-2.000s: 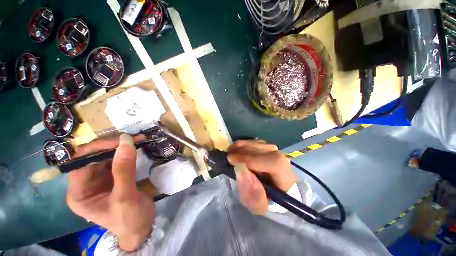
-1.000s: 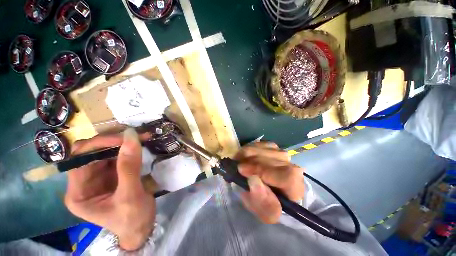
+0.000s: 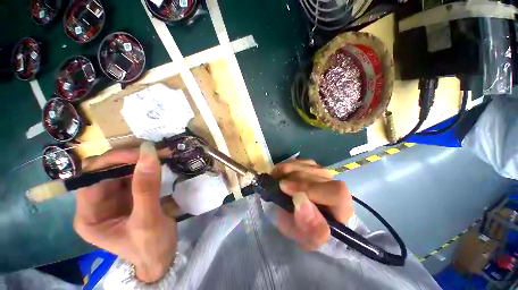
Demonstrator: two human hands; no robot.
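Observation:
My left hand holds a slim black tool with a pale tan blunt end pointing left; its tip end is hidden at the housing. My right hand holds the soldering iron by its black handle. Its metal barrel points up and left, with the tip at the round dark housing. Whether the tip touches the board cannot be told. The housing sits on the wooden fixture between two white pads. A thin solder wire runs toward the housing from the left.
Several round housings with boards stand at the upper left. The tip-cleaning tub with metal shavings is right of the fixture. The black soldering station and a wire-guarded fan are beyond. Another person's sleeve shows at the right edge.
The view has shifted since the first frame. The iron's tip has moved slightly on the housing, and the right hand has moved a little right. Both hands keep their hold.

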